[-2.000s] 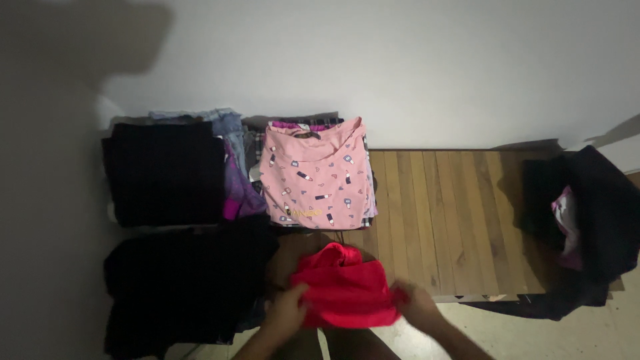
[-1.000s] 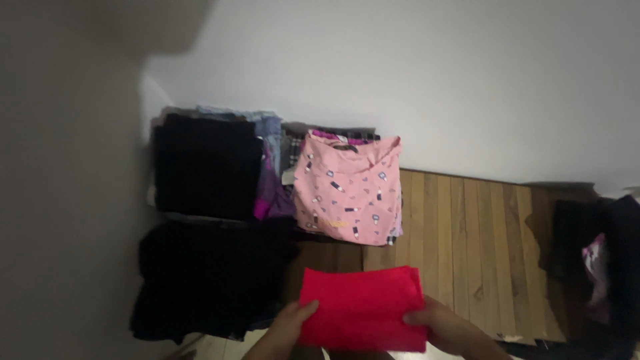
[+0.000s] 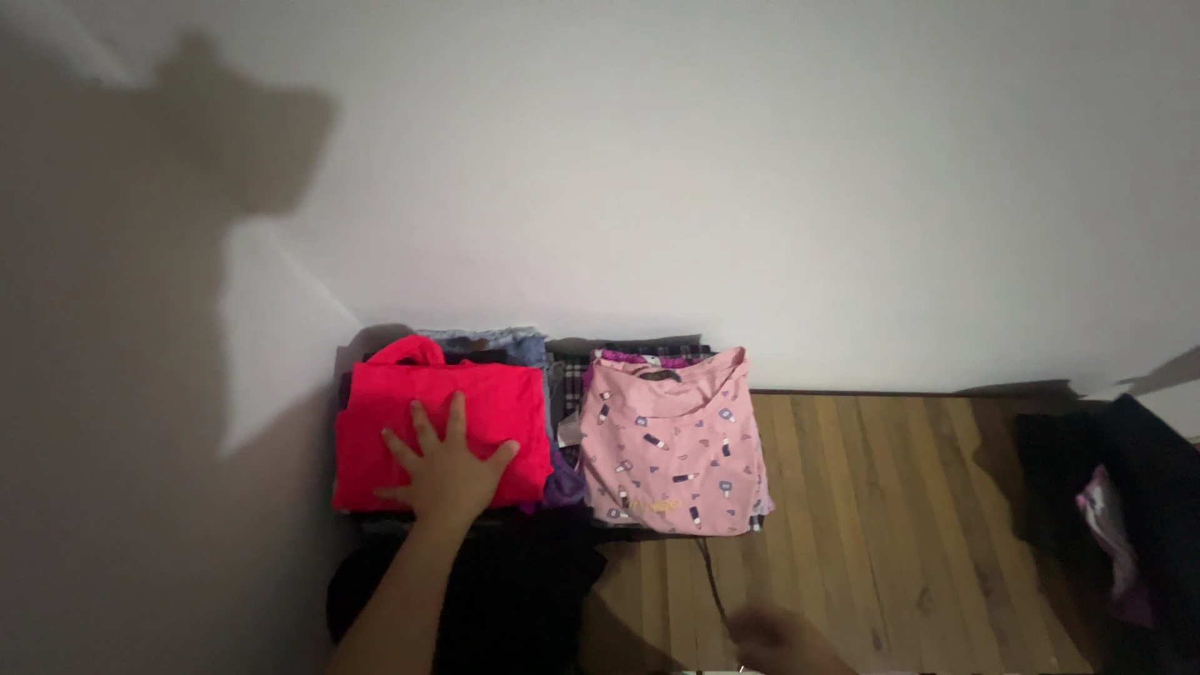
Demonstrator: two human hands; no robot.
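A folded red garment lies on top of the back left pile of clothes. My left hand rests flat on it, fingers spread. To the right, a folded pink printed top tops another stack, beside a bit of purple cloth. My right hand is low in the view, blurred, over the slatted wood near a dark cord; whether it touches the cord cannot be told.
Black clothing lies in front of the red garment. More dark clothing with a pink and white piece sits at the far right of the slatted wooden surface. A white wall rises behind.
The red garment, held in both hands in front of the stacks before, now lies on the back left pile, over the black cloth. My right hand has let go of it.
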